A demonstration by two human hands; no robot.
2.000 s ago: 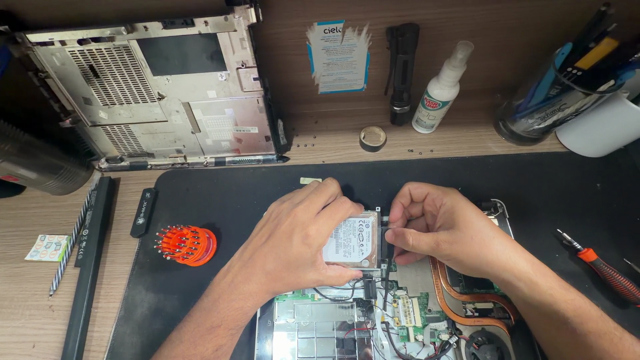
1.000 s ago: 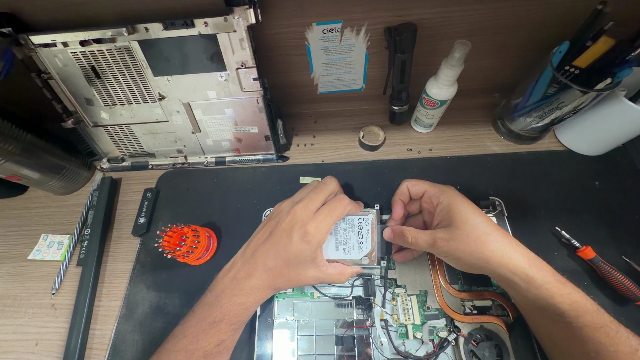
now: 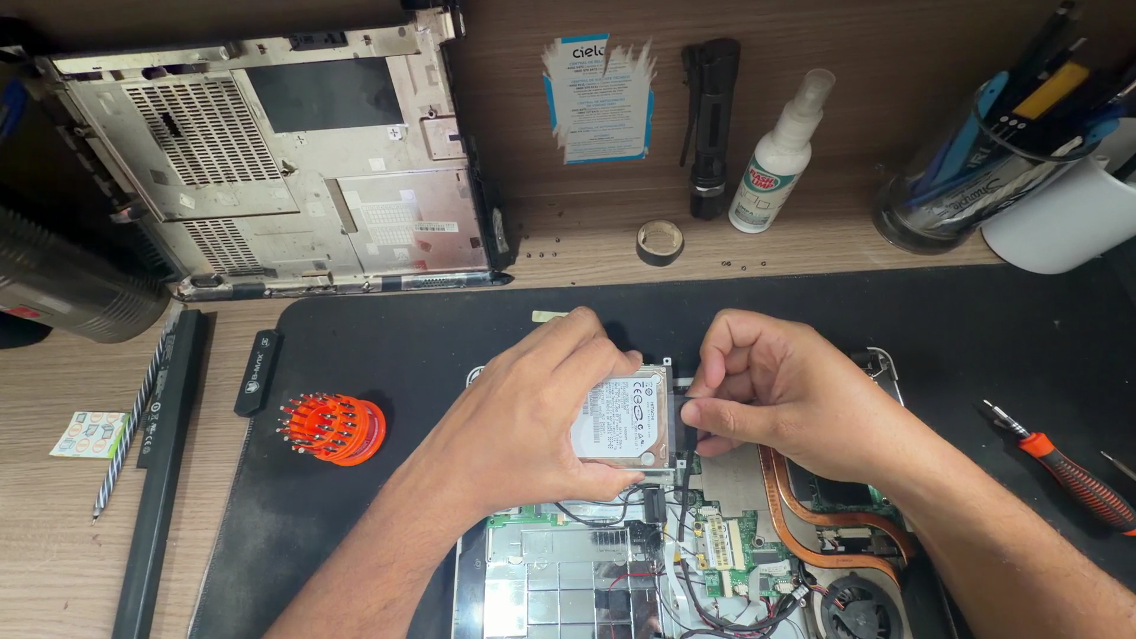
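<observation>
My left hand (image 3: 532, 408) grips a Hitachi hard disk drive (image 3: 626, 422) by its two edges, label side up, over the upper part of an opened laptop (image 3: 559, 568). At the drive's right end, my right hand (image 3: 745, 390) pinches a black cable or connector piece (image 3: 688, 426) between thumb and fingers. Whether this piece is joined to the drive cannot be told. Below and to the right lie a green circuit board (image 3: 754, 550), copper heat pipes (image 3: 781, 497), a cooling fan (image 3: 856, 608) and loose black cables.
An orange bit holder (image 3: 342, 430) stands on the black mat (image 3: 355, 346), left of my forearm. At right lies a red and black screwdriver (image 3: 1065, 475). Behind are a laptop bottom cover (image 3: 319, 169), a tape roll (image 3: 659, 241), small screws, a spray bottle (image 3: 777, 169) and a flashlight (image 3: 710, 124).
</observation>
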